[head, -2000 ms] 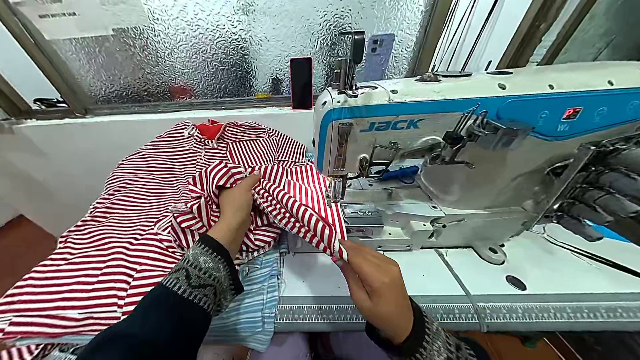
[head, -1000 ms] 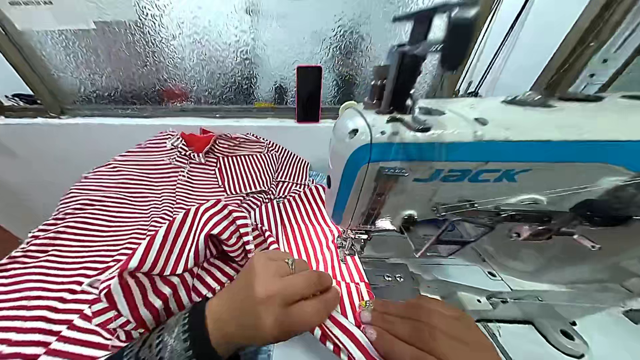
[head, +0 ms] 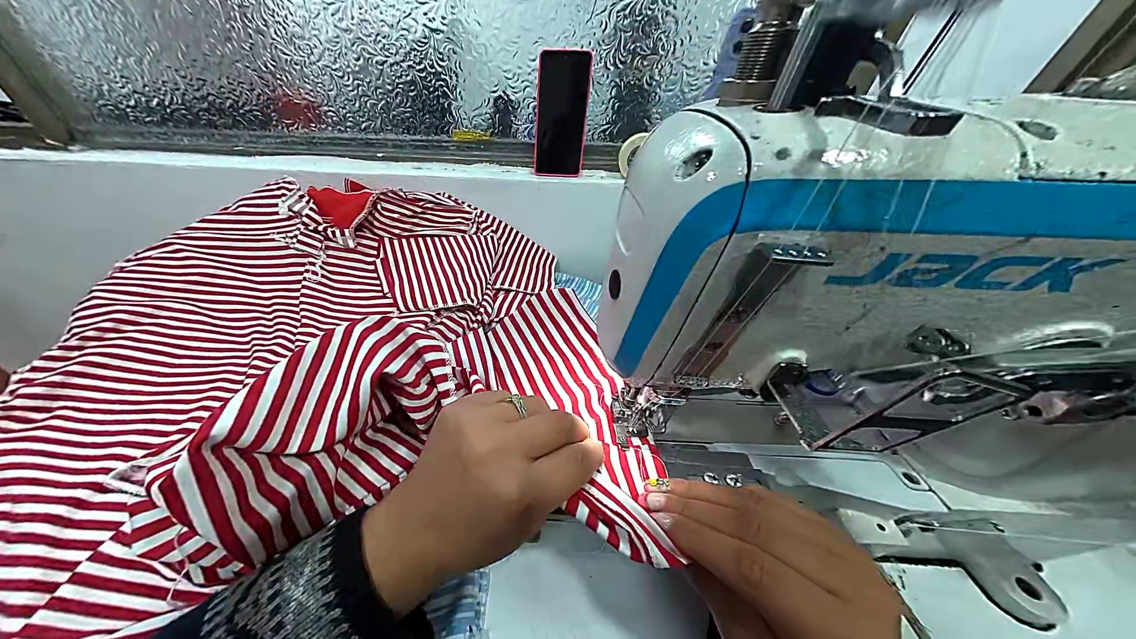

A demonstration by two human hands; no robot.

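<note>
A red and white striped shirt (head: 231, 293) with a red inner collar lies spread to the left of a white and blue Jack sewing machine (head: 825, 213). Part of its striped cloth reaches under the presser foot (head: 632, 426). My left hand (head: 488, 479), with a ring on one finger, pinches a fold of this cloth just left of the foot. Flat beside the foot, my right hand (head: 772, 550) rests its fingertips on the cloth's right edge; its thumb is hidden. Whether the needle is down cannot be told.
A phone with a pink edge (head: 563, 113) stands upright on the ledge below the textured window. A roll of tape (head: 631, 153) is beside it, partly behind the machine head. Light blue striped cloth (head: 457, 608) lies under the shirt. The machine's arm bounds the right side.
The striped cloth's edge, held in front of the machine two seconds ago, now lies at the presser foot. My right hand has gone from gripping its corner to lying flat. The view has moved closer.
</note>
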